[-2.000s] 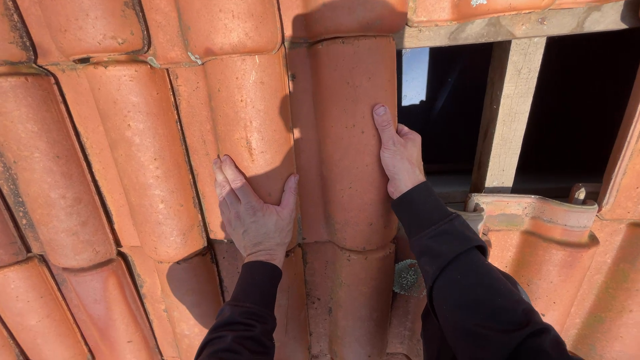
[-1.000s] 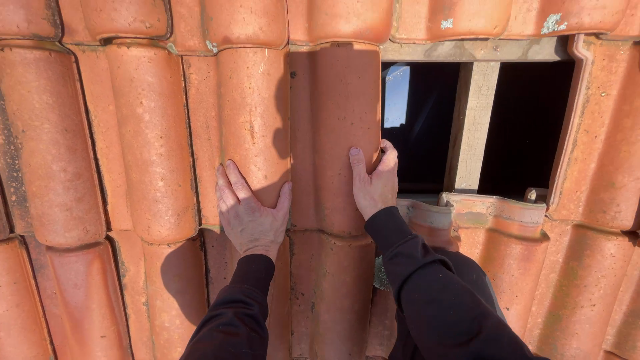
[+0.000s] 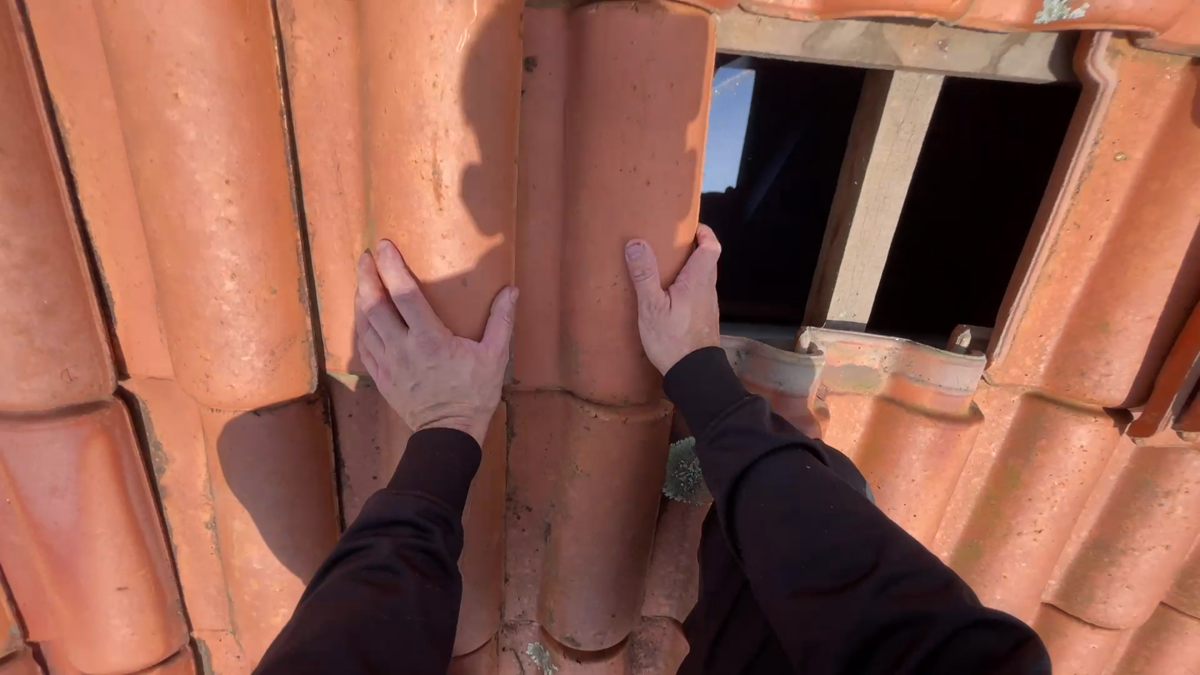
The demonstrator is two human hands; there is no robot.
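My left hand [image 3: 433, 352] lies with spread fingers on the lower part of a clay roof tile [image 3: 431, 141], the thumb at its right edge. Just right of it is another clay roof tile [image 3: 633, 187], which overlaps the row below. My right hand [image 3: 677, 305] grips this tile's right edge, thumb on its face and the other fingers curled round the side. Right beside that hand a gap in the roof shows a wooden rafter [image 3: 872, 202] against the dark.
A wooden batten [image 3: 900, 45] crosses the top of the gap. Tiles with exposed upper ends [image 3: 900, 361] line its bottom, and a tile [image 3: 1116, 225] bounds its right side. Grey-green lichen [image 3: 684, 471] grows below my right hand. More overlapping tiles [image 3: 187, 187] cover the left.
My right hand has moved from higher on the tile's right edge to a lower spot, its fingers now round the side. My left hand stays on its tile.
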